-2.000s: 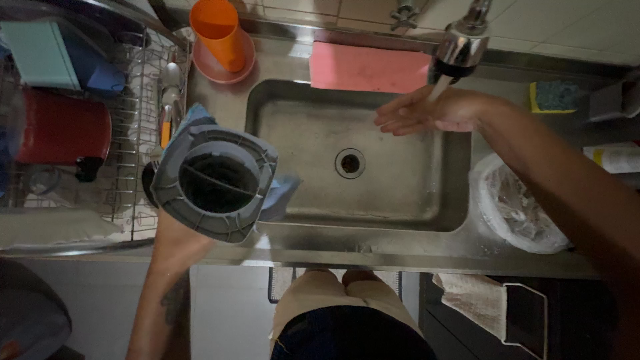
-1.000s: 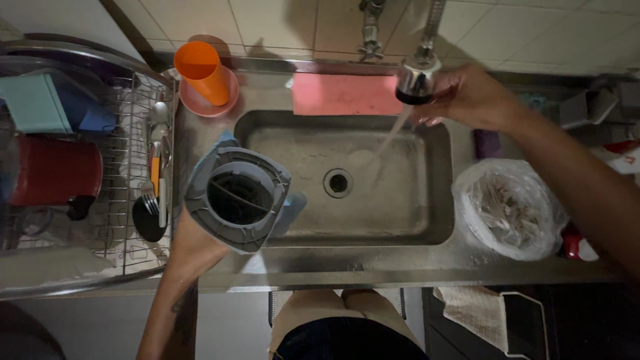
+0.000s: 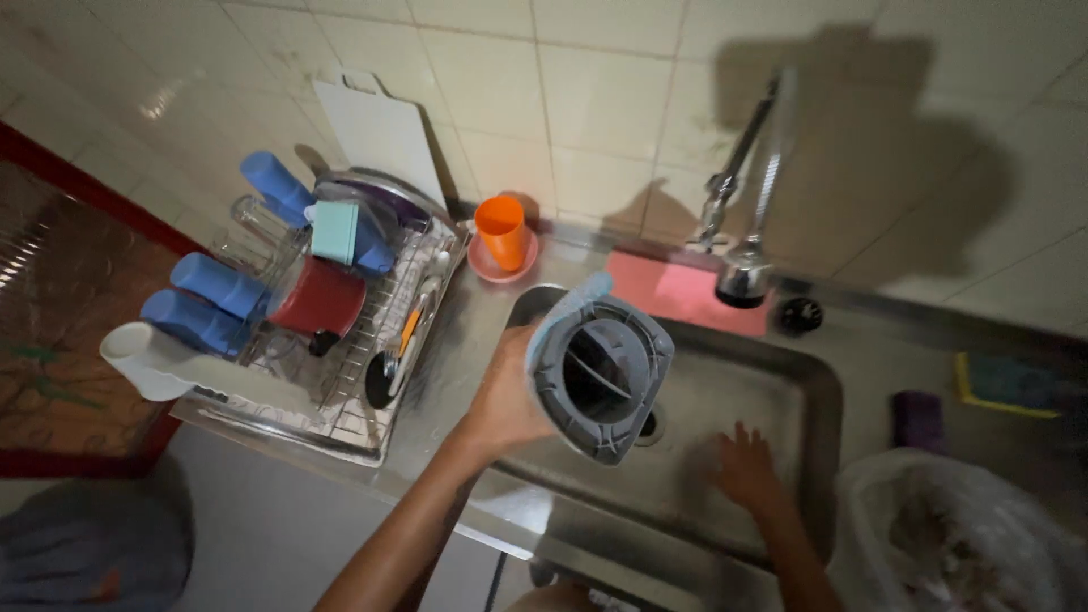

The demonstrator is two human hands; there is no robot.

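My left hand point(image 3: 510, 395) grips a grey plastic part point(image 3: 625, 382) with a round opening and ribbed rim, perhaps an appliance base, with a light blue piece, possibly a cloth, along its far side. It is held above the left part of the stainless steel sink point(image 3: 731, 382). Low over the right part of the sink, my right hand point(image 3: 746, 466) is empty with its fingers spread. Behind the sink stands the chrome faucet point(image 3: 745, 276), its head over the edge of a pink mat point(image 3: 671, 289). No water stream shows from it.
At left a wire dish rack point(image 3: 353, 374) holds a red pot point(image 3: 319, 297), blue cups, cutlery and other dishes. An orange cup point(image 3: 501, 234) stands on a pink dish point(image 3: 503, 272). At right are a sponge point(image 3: 1011, 382), a purple item point(image 3: 918, 421) and a plastic-bag-lined container point(image 3: 960, 527).
My right hand has left the faucet and come down over the sink. The water stream seen earlier no longer shows. My left hand still holds the grey part. The view has swung left and up.
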